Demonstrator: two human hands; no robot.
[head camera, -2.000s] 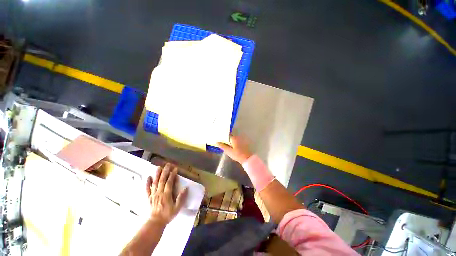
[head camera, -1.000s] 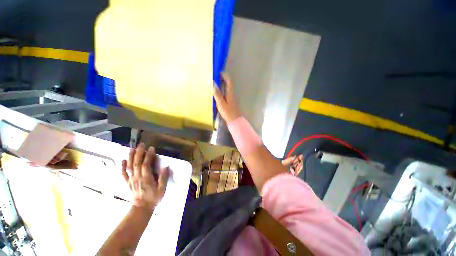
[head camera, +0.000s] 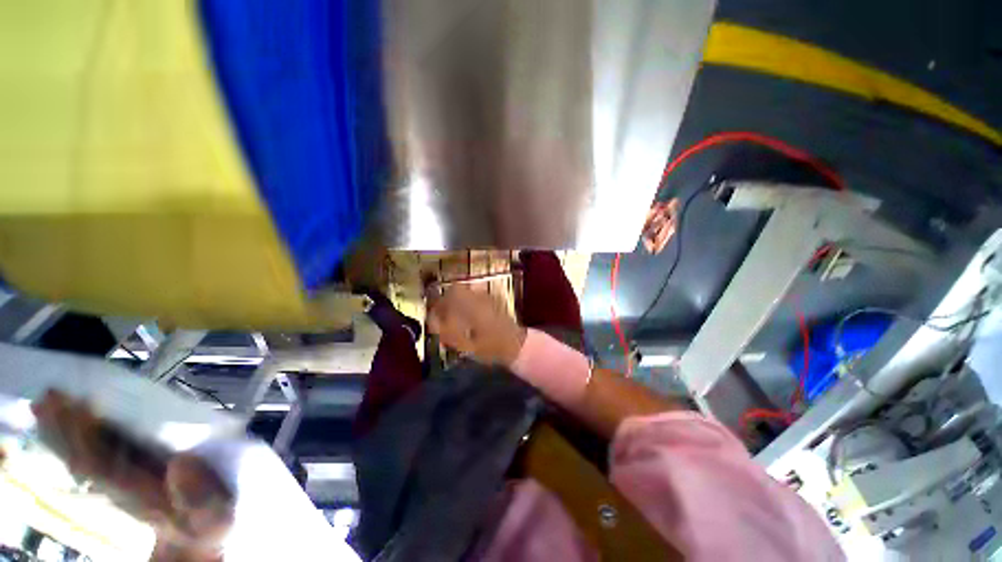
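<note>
The right stack of yellow panels (head camera: 121, 143) fills the upper left, large and blurred, over the blue crate (head camera: 302, 121). My left hand (head camera: 137, 472) is blurred at the lower left, over the white sewing template (head camera: 269, 494); its fingers look apart and nothing shows in it. My right hand (head camera: 472, 324) is in front of my body, below the metal table's edge, with its fingers curled. Whether it holds anything cannot be made out. It is not touching the panels.
The shiny metal table (head camera: 505, 121) reaches its front edge above my right hand. Wooden slats (head camera: 445, 269) lie below. A red hose (head camera: 758, 141) and black cable run on the floor at the right, beside a pale metal frame (head camera: 758, 285).
The view has tilted down and closer to the table. My right hand has left the crate's edge and come back towards my body. My left hand has shifted left and looks lifted.
</note>
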